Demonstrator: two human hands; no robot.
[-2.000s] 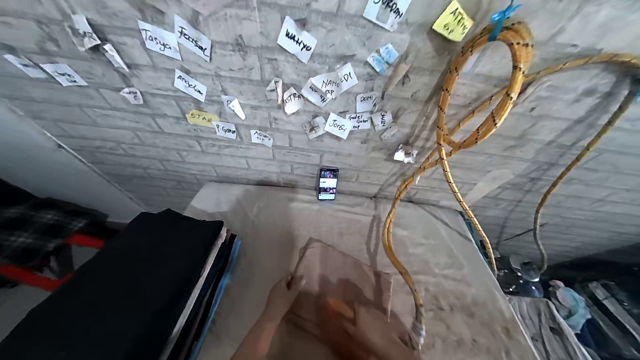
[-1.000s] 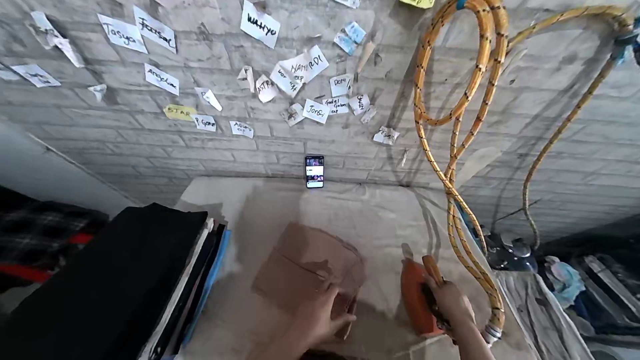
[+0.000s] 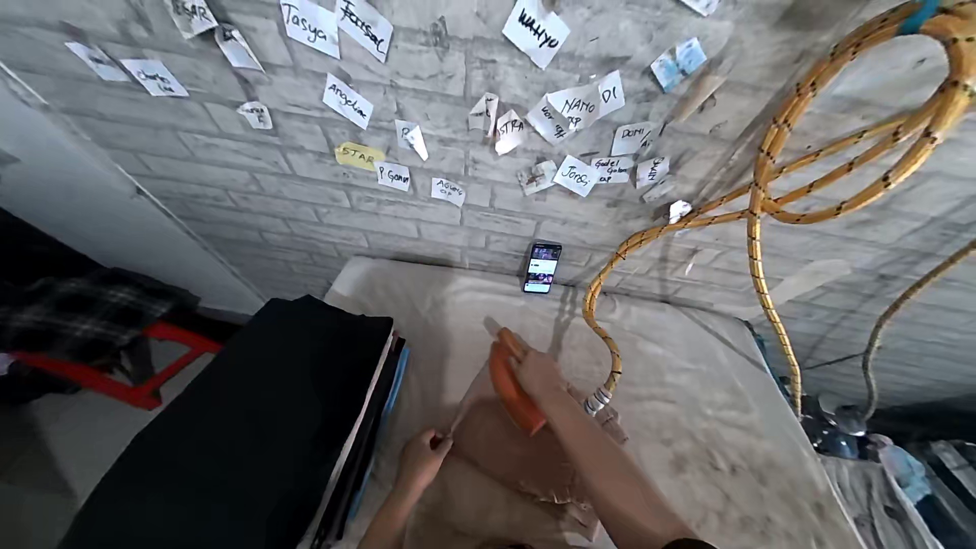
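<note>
My right hand point(image 3: 536, 374) grips the handle of an orange iron point(image 3: 512, 389), which rests on a brown garment point(image 3: 511, 446) spread over the cloth-covered ironing table point(image 3: 686, 366). The iron's soleplate is hidden. At the garment's left edge, my left hand point(image 3: 424, 456) pinches the fabric between thumb and fingers. A yellow cord or hose point(image 3: 598, 313) with dark flecks runs down from a loop at the upper right to a pale wrapped end beside my right wrist.
Folded dark garments point(image 3: 259, 412) are stacked left of my left hand. A lit phone point(image 3: 542, 268) leans against the brick-patterned wall point(image 3: 412, 221), which bears paper notes. A red frame point(image 3: 152, 381) stands far left; bottles and cloths point(image 3: 907, 465) lie at the right.
One second ago the iron stood right of the garment; my right hand has brought it left onto the fabric. My left hand has moved from the garment's middle to its left edge.
</note>
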